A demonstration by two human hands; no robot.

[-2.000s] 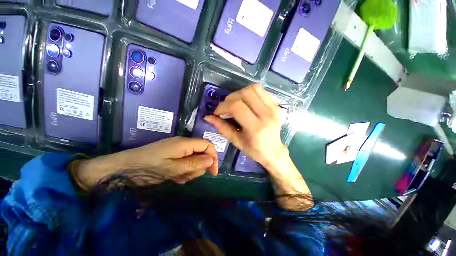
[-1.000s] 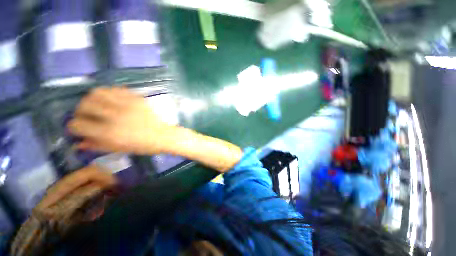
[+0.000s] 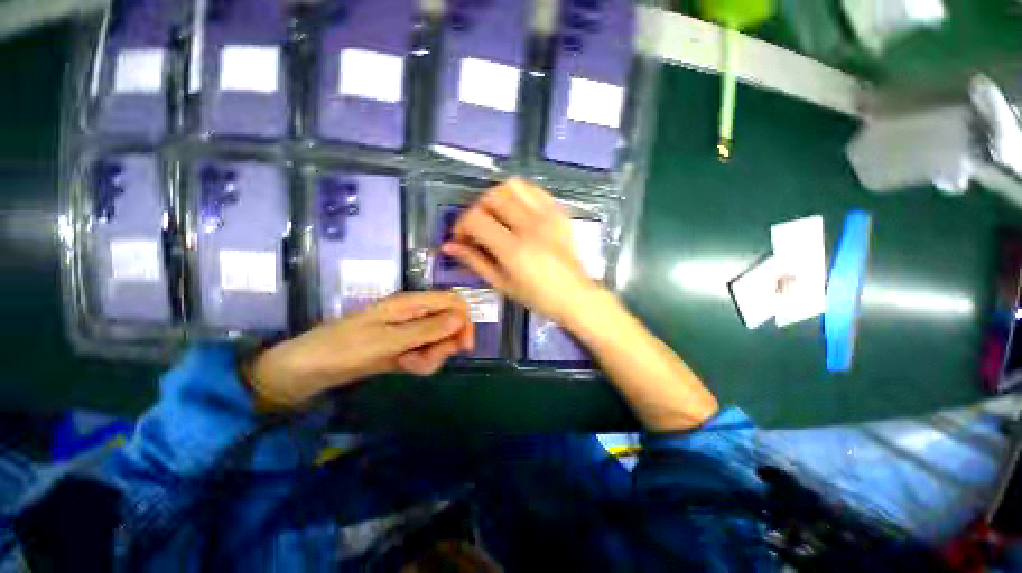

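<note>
Purple smartphones lie back up in a clear blister tray [image 3: 303,157], in two rows. My right hand [image 3: 510,249] is over the camera end of a phone [image 3: 454,272] in the near row, fourth from the left; its thumb and fingertips are close together. Whether they pinch anything is too small to tell. My left hand [image 3: 392,336] rests at the near left of the same phone, fingers curled beside its white label [image 3: 480,306]. No object shows in it. The phone's lenses are mostly hidden by my right hand.
Right of the tray lie white card pieces [image 3: 798,269] and a blue strip [image 3: 847,291]. A green pen [image 3: 727,95] lies further back by the pale rail [image 3: 773,69]. A white blocky holder [image 3: 913,151] is at the back right. A dark pinkish object [image 3: 1001,319] is at the right edge.
The view swung right with blur, then came back, now showing more of the tray. Both hands remain at the same phone; my left fingers now appear nearer my right hand than two seconds ago.
</note>
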